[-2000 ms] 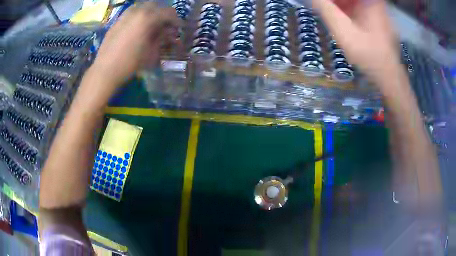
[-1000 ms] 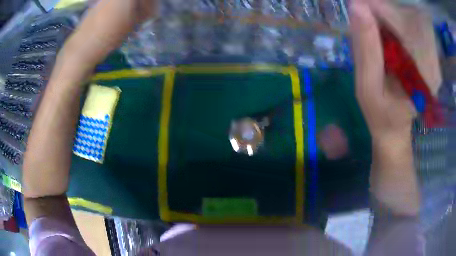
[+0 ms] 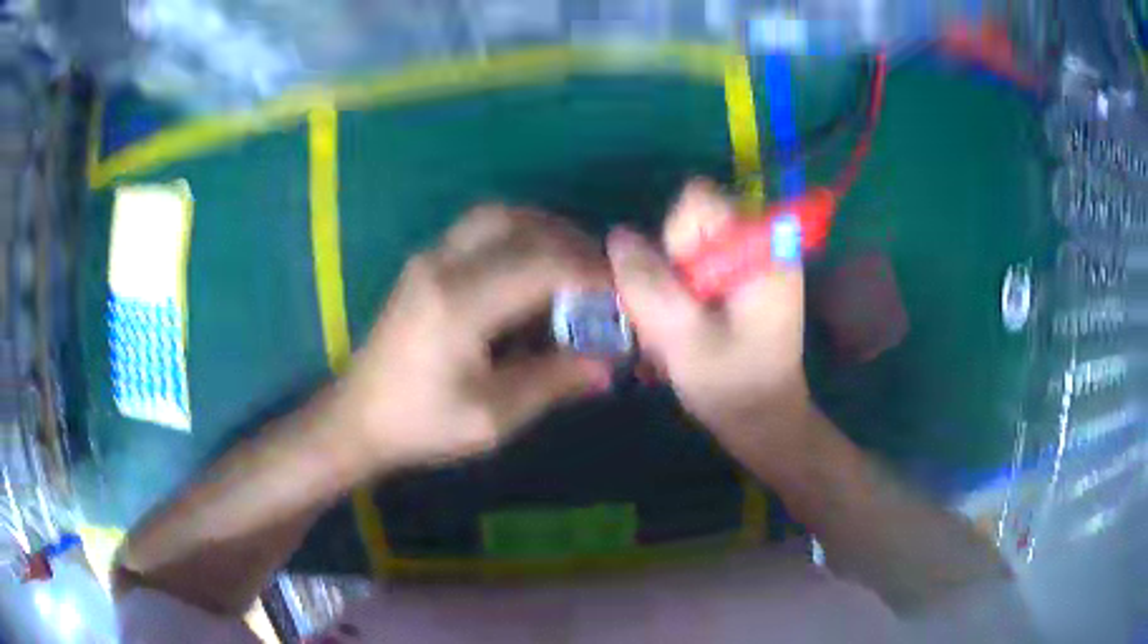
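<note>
My left hand [image 3: 460, 346] holds a small silvery unit [image 3: 590, 322] between thumb and fingers, above the middle of the green mat [image 3: 441, 176]. My right hand [image 3: 737, 321] is closed around a red probe handle [image 3: 755, 252] with a blue spot, its fingertips close to the unit's right side. A thin red lead [image 3: 869, 120] curves up from the handle. The round contact base is not visible; the hands cover that part of the mat. The picture is blurred, so whether the probe touches the unit cannot be told.
A sheet with blue dots [image 3: 149, 308] lies at left. A green label [image 3: 559, 530] is near the front edge. A pinkish-brown patch [image 3: 866, 306] and a small white ring [image 3: 1016, 297] are at right. Blurred clear trays [image 3: 227, 57] stand behind; more trays [image 3: 1089, 377] stand at right.
Both hands have come down from the trays and together over the mat. A unit is now visible in my left hand. The view has tilted down, and the contact base is now hidden.
</note>
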